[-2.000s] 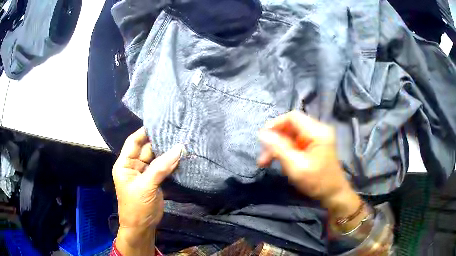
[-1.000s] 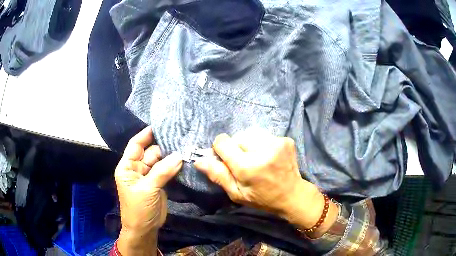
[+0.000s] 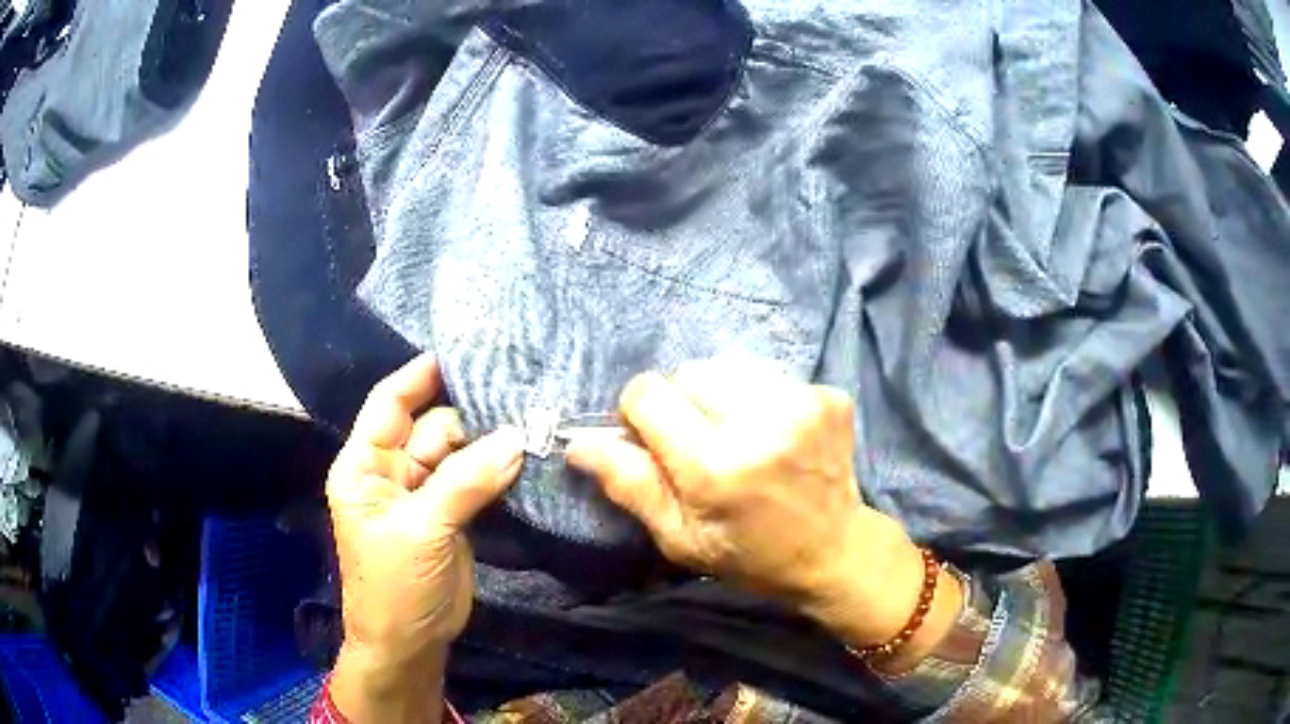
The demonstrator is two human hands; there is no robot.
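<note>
A denim jacket [image 3: 679,241] lies grey reverse side up over the table's front edge, with a dark patch at its top and dark fabric at its left. My left hand [image 3: 410,516] pinches the grey fabric between thumb and fingers near its lower left edge. My right hand [image 3: 750,488] is closed on thread snips; their thin metal blades [image 3: 583,422] show between thumb and forefinger and point left at a small pale spot of stitching [image 3: 541,431] beside my left thumb. The snips' handle is hidden in the fist.
The white table [image 3: 142,297] shows at the left, with another grey and dark garment [image 3: 106,106] at its upper left. A blue crate [image 3: 255,615] stands below left and a green crate [image 3: 1160,601] below right. Dark fabric hangs at my lap.
My right hand has come from the right to beside my left thumb, and the blades now show at the stitching. My left hand keeps its pinch on the fabric.
</note>
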